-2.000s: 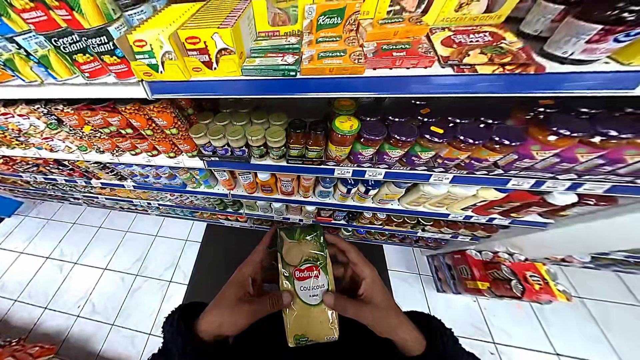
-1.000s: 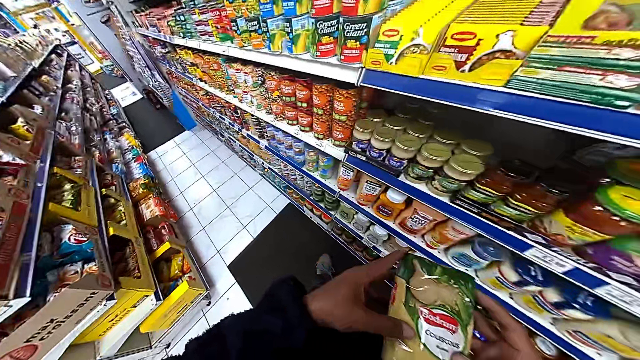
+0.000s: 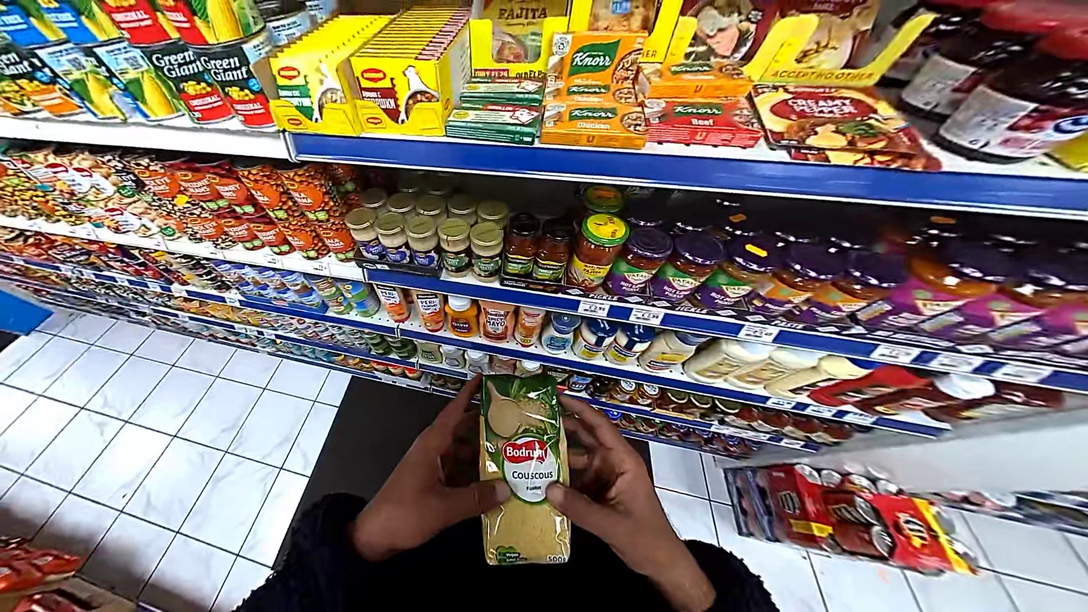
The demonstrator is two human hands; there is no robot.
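A plastic bag of Bodrum couscous (image 3: pixel 524 467) stands upright at the lower centre of the head view, its printed front towards me. My left hand (image 3: pixel 429 484) grips its left side, thumb on the front. On the right side my right hand (image 3: pixel 616 489) holds it the same way, thumb tip just below the round label. The fingers behind the bag are partly hidden. Beyond the hands are shelves with glass jars of pickle (image 3: pixel 680 263), squeeze bottles of sauce (image 3: pixel 495 321) and jars with pale lids (image 3: pixel 422 240).
The upper shelf's blue edge (image 3: pixel 595 166) runs across, below stock cube boxes (image 3: pixel 595 64), seasoning packets (image 3: pixel 408 76) and Green Giant cans (image 3: pixel 183 72). Shrink-wrapped drink cans (image 3: pixel 850 514) lie on white floor tiles (image 3: pixel 204 425) at right. A dark mat (image 3: pixel 365 450) lies beneath my arms.
The view has swung from along the aisle back to face the shelves. Both hands still hold the couscous bag, which is now at the lower centre instead of the lower right.
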